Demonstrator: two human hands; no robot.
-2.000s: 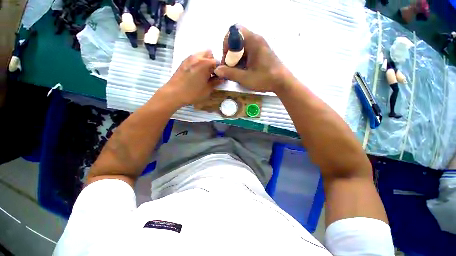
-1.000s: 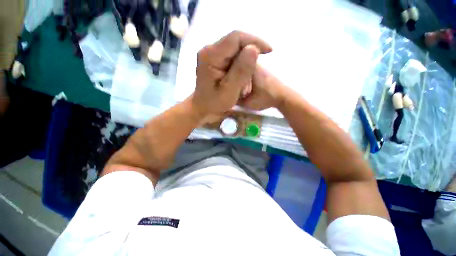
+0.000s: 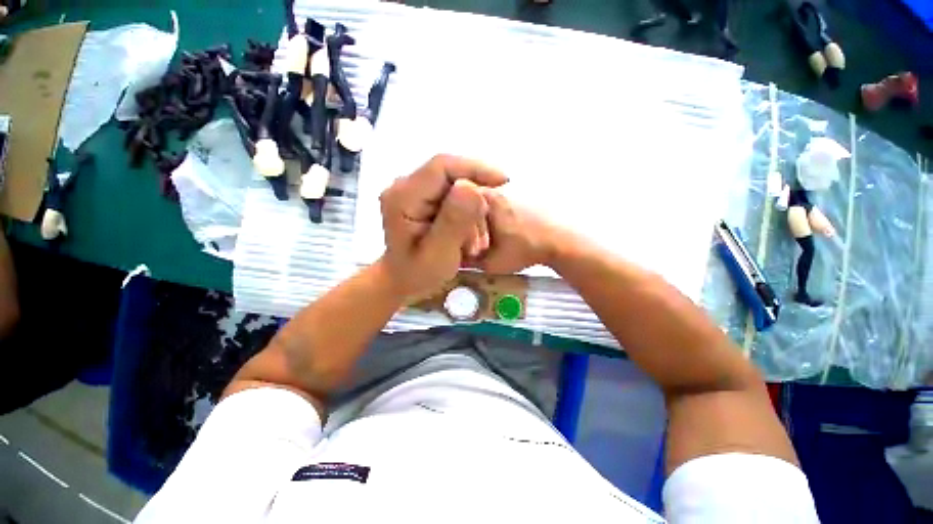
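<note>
My left hand [image 3: 435, 220] and my right hand [image 3: 506, 235] are clasped together above the near part of the white sheet [image 3: 573, 133]. The fingers of my left hand wrap over my right hand. The figure piece seen earlier in my right hand is hidden, so I cannot tell what lies between the palms. Just below the hands, a white pot [image 3: 461, 303] and a green pot [image 3: 508, 306] sit side by side on a brown cardboard holder [image 3: 481, 281].
Black-legged figure pieces [image 3: 317, 113] are piled on the sheet's left, beside a heap of dark parts [image 3: 184, 97] and crumpled plastic [image 3: 217, 184]. At right are a utility knife [image 3: 748, 274] and a sample figure [image 3: 805, 241] on plastic sheeting [image 3: 870, 266]. A red piece [image 3: 889, 90] lies beyond.
Two seconds ago my right hand held a dark-topped figure piece upright; now my hands are clasped over each other and it is not visible. The view has tilted, so the bench appears lower in the picture.
</note>
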